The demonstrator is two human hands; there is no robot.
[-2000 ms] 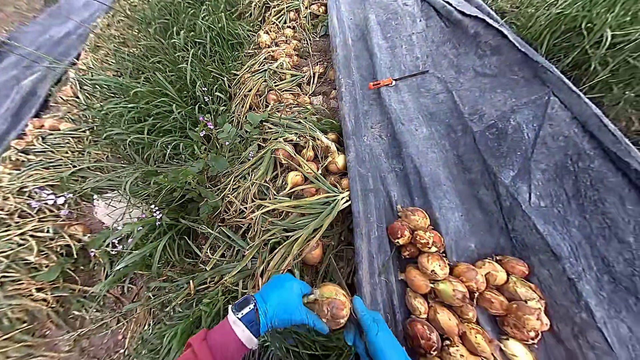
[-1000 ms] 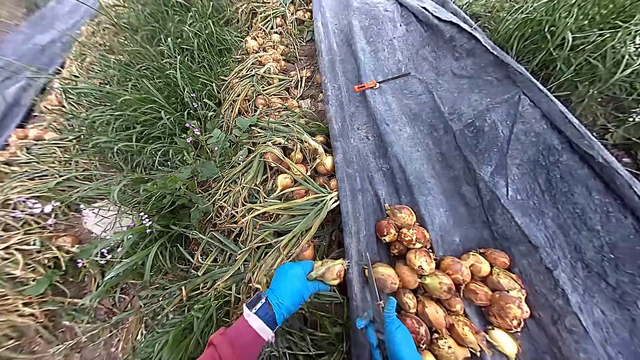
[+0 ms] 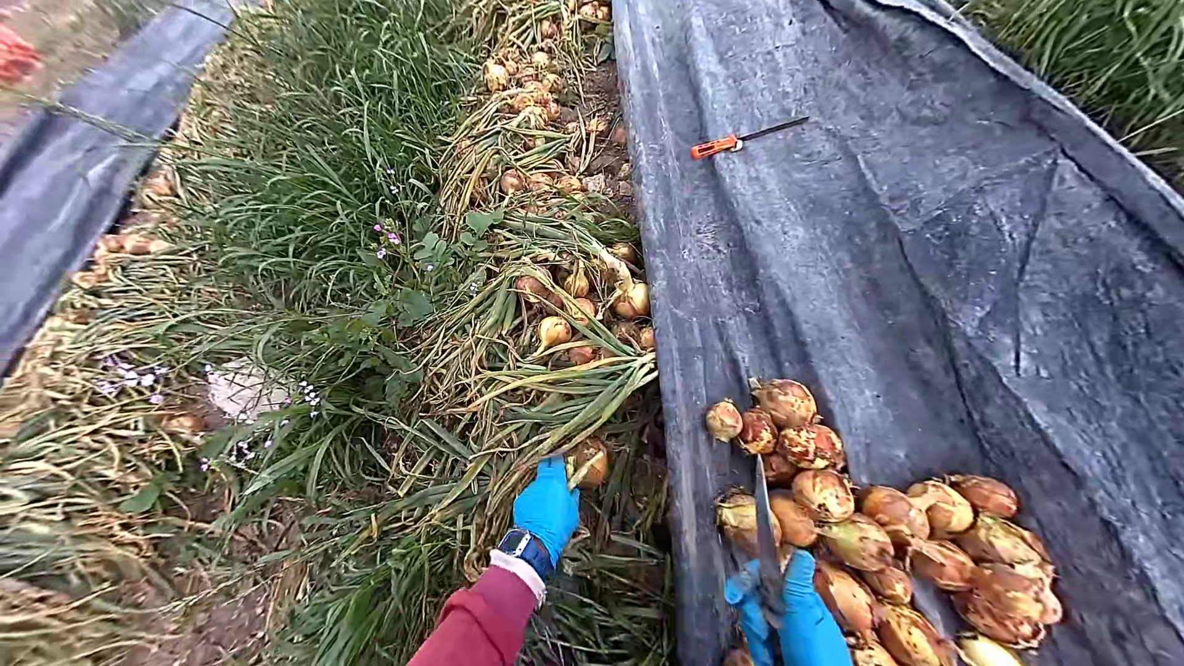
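My left hand (image 3: 548, 507), in a blue glove with a watch at the wrist, is at an onion (image 3: 590, 462) with long leaves, its fingers at the leaf base. My right hand (image 3: 786, 610), also gloved in blue, holds a knife (image 3: 766, 527) upright, blade pointing away from me; its handle is hidden by the fingers. Around that hand a pile of trimmed onions (image 3: 856, 543) lies on the dark fabric sheet (image 3: 832, 305). More onions (image 3: 555, 331) with green and yellowed leaves lie along the row left of the sheet.
An orange-handled tool (image 3: 717, 147) with a thin dark blade lies farther up the sheet. Tall grass (image 3: 314, 157) and small flowering weeds stand left of the onion row. Another dark sheet (image 3: 102, 139) runs along the far left, and grass borders the main sheet at upper right.
The onion that my left hand held a second ago has left it, and the hand has moved to another onion in the row. A small onion now lies at the upper left of the pile.
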